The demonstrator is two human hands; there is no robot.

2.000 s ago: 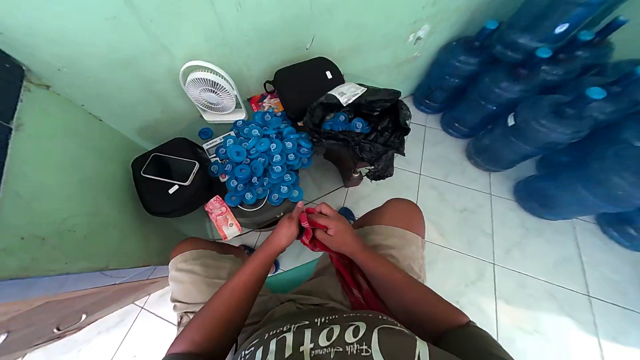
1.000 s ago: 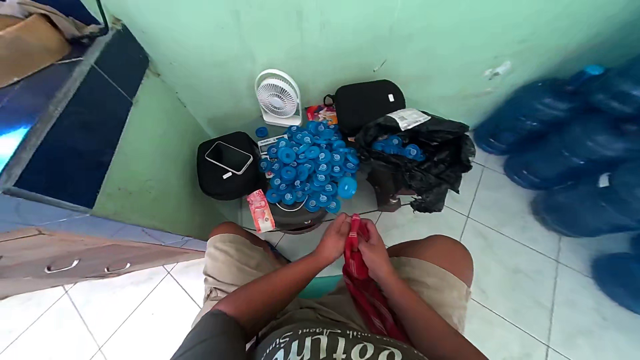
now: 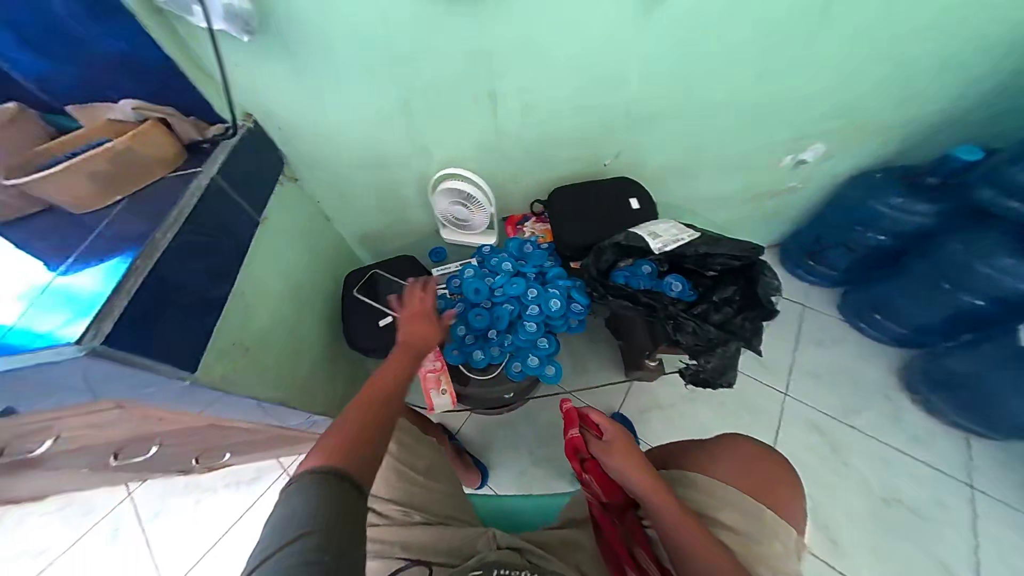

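Observation:
My left hand (image 3: 419, 317) reaches over the left edge of a heap of blue plastic bottle caps (image 3: 520, 308), fingers apart, beside a smartphone (image 3: 373, 293) that lies on a black zippered case (image 3: 360, 324). Whether it touches a cap cannot be told. My right hand (image 3: 612, 448) holds a bunched red plastic bag (image 3: 584, 472) above my lap. Below my left wrist lies a red and white packet (image 3: 437, 382). Right of the heap, more blue caps sit in an open black plastic bag (image 3: 720, 272).
Behind the heap stand a small white fan (image 3: 464, 206) and a second black case (image 3: 600, 212) by the green wall. Large blue water jugs (image 3: 928, 248) are at the right. A tan basket (image 3: 104, 164) rests on the dark tiled counter at the left.
My left hand has let go of the red bag and moved forward and left to the caps' edge. The right hand still holds the bag. The view has shifted left.

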